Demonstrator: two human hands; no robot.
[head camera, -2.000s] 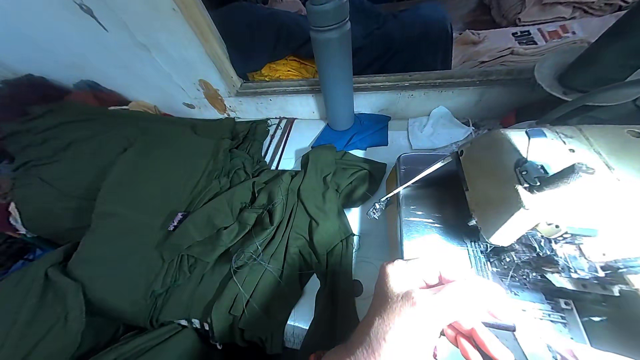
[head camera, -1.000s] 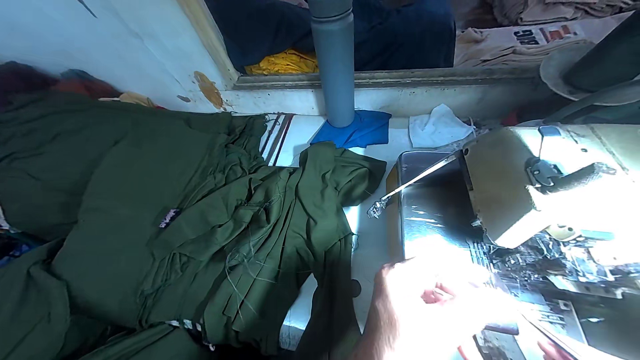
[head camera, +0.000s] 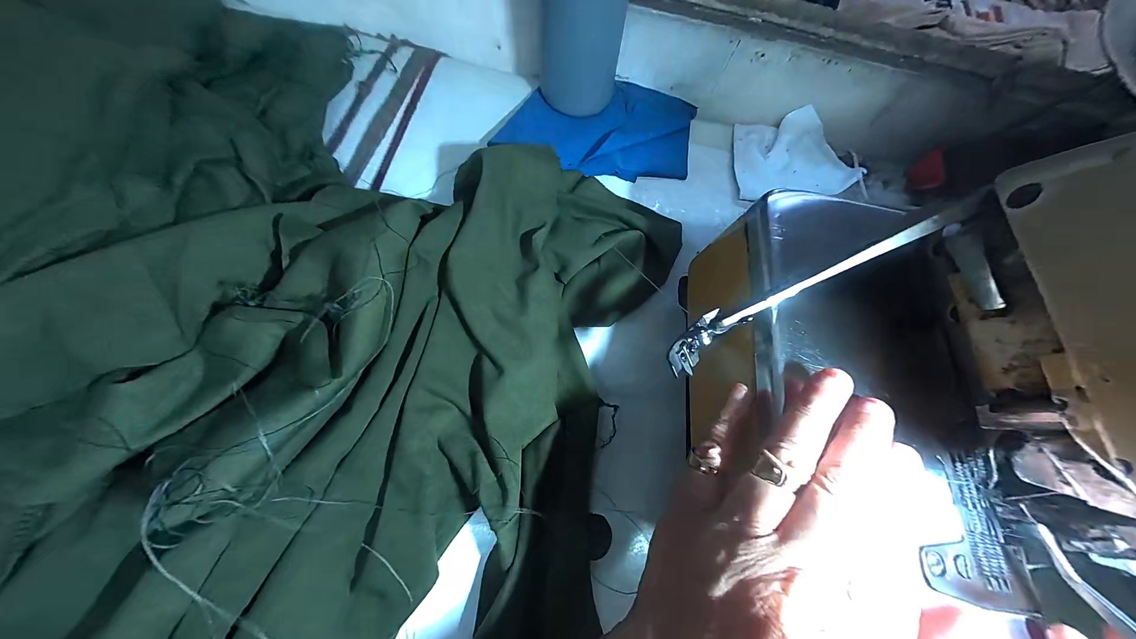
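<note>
My left hand (head camera: 772, 524), with rings on two fingers, lies palm down over the metal plate (head camera: 852, 337) of a sewing machine, fingers a little apart and nothing seen in them. Glare hides its right side. Of my right hand (head camera: 1065, 631) only a sliver shows at the bottom edge, below a slim curved metal tool (head camera: 1069, 568); its grip is hidden. Above my left fingers, a thin metal arm (head camera: 834, 271) ends in a small metal fitting (head camera: 692, 342). A toothed metal part (head camera: 981, 524) is at the right.
Dark green fabric (head camera: 479, 311) with loose threads (head camera: 186, 506) covers the left side. Behind it stand a grey-blue cylinder (head camera: 581, 53) on blue cloth (head camera: 648, 133) and a white cloth piece (head camera: 785, 155). The beige machine housing (head camera: 1083, 284) bounds the right.
My left hand has opened out over the metal plate; its fingers were bent together before. My right hand has mostly left the frame. The view has moved closer.
</note>
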